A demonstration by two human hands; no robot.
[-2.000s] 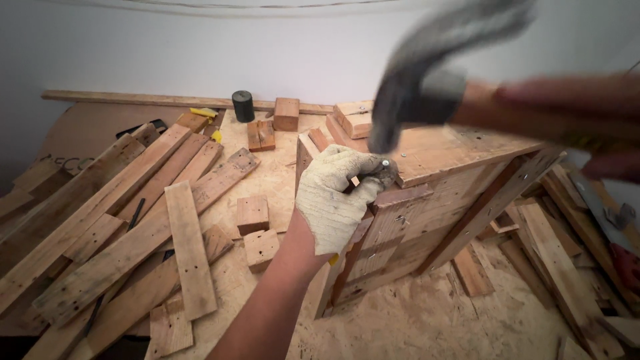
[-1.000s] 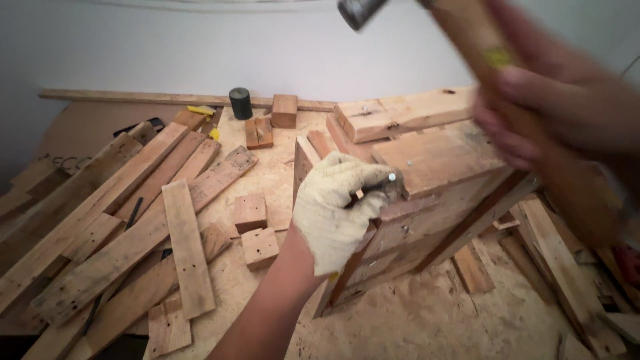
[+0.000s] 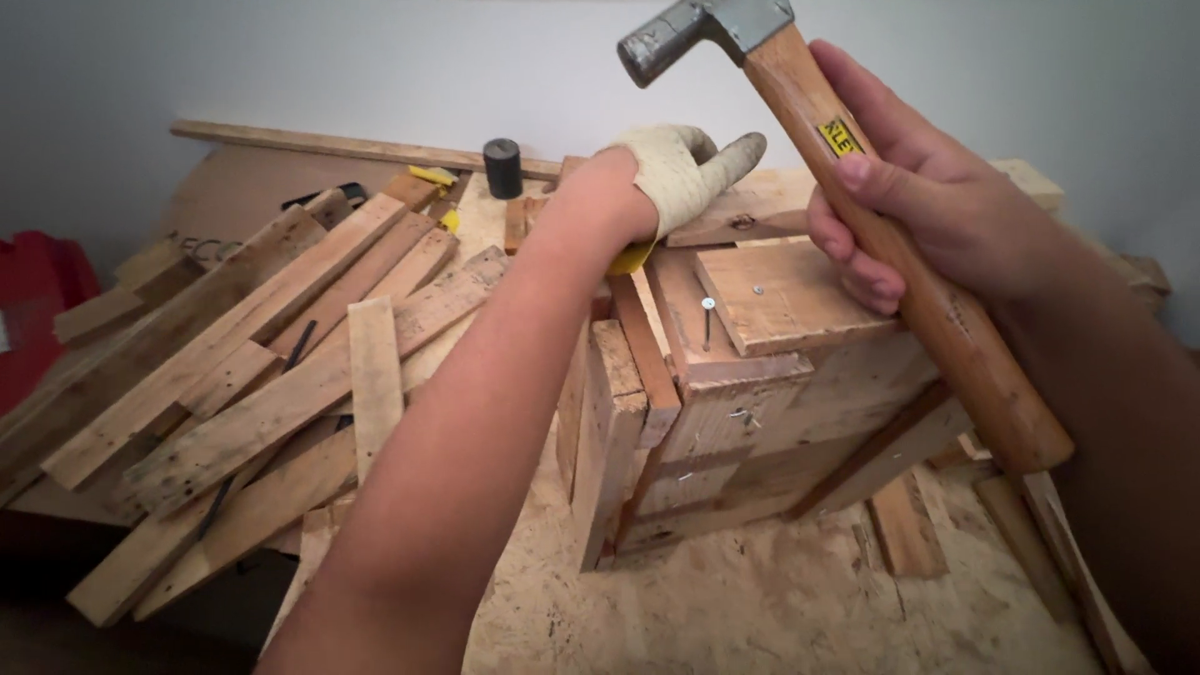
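My right hand [image 3: 900, 197] is bare and grips the wooden handle of a Stanley claw hammer [image 3: 806, 112], whose steel head is raised at the top of the view. My left hand [image 3: 680, 173], in a pale work glove, reaches over the far side of a wooden frame [image 3: 750, 441]; finger and thumb are extended, and whether it touches or holds anything behind is hidden. A nail [image 3: 708, 323] stands partly driven in the top of the frame's near left corner. Beside it lies a short board [image 3: 797, 291] with a nail head in its surface.
Wood strips [image 3: 244, 309] lie piled at the left, with a dark cylinder [image 3: 502, 169] behind them. A long batten [image 3: 356, 148] runs along the wall. More offcuts [image 3: 905, 525] lie right of the frame on the chipboard work surface [image 3: 750, 609]. Something red [image 3: 42, 305] is at the far left.
My left hand has left the nail at the frame's corner and moved away toward the back. The nail now stands by itself. The hammer is still in my right hand, its head now in full view.
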